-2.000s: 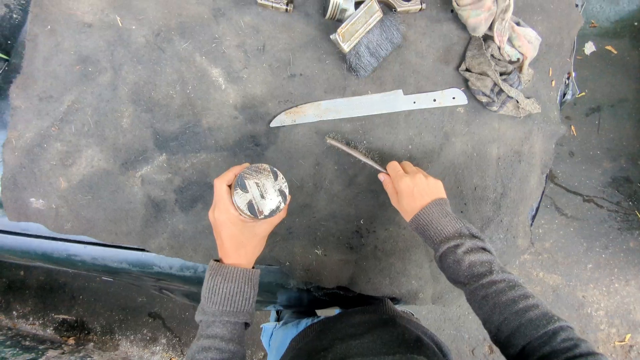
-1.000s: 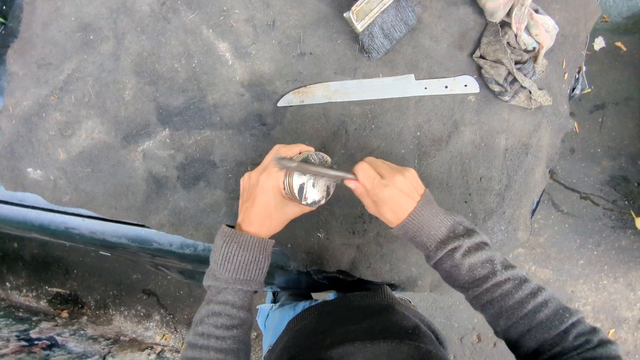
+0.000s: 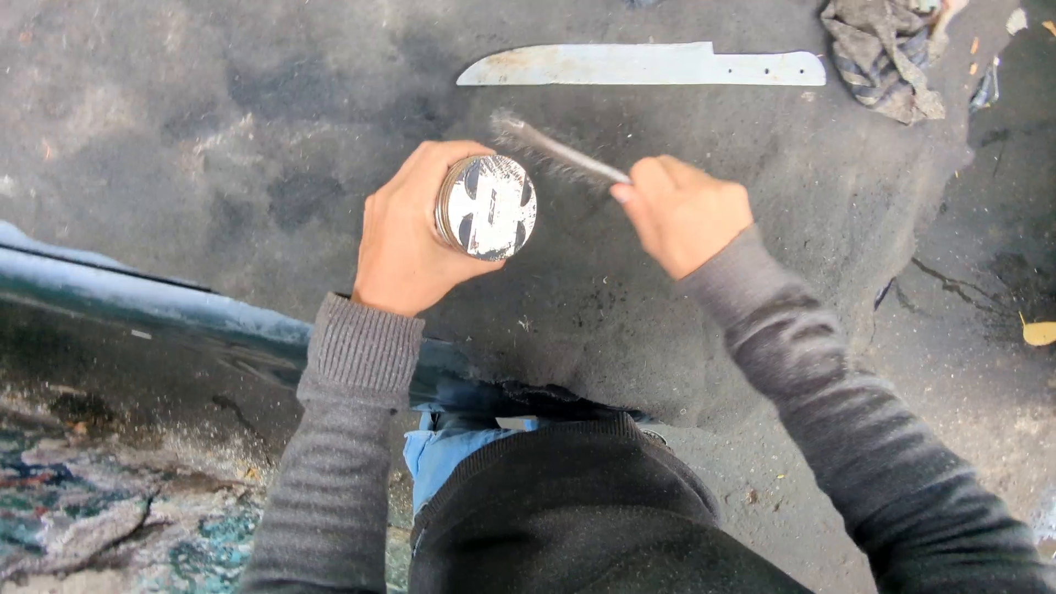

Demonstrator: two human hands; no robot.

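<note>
My left hand (image 3: 412, 223) is closed around an engine piston (image 3: 492, 206), its crown turned up toward the camera, with dark valve pockets and worn marks on it. To the right, my right hand (image 3: 683, 206) grips a thin wire brush (image 3: 569, 154) by its near end. The bristled part points up and left, just right of and above the piston, apart from it. Beyond both hands a flat metal knife blade blank (image 3: 594, 66) lies on the dark mat, its tip to the left and its tang, with several holes, to the right.
A dirty, crumpled rag (image 3: 887, 58) lies at the mat's upper right. The dark mat (image 3: 206, 140) has an uneven edge at the right and near my waist. A glossy dark edge (image 3: 148, 293) runs below it at the left, above rough ground. A yellow leaf (image 3: 1038, 332) lies at far right.
The brush, across the piston's crown one second ago, is now clear of it to the upper right. My right hand has moved away from my left. The view has shifted, and the bristle block is out of frame.
</note>
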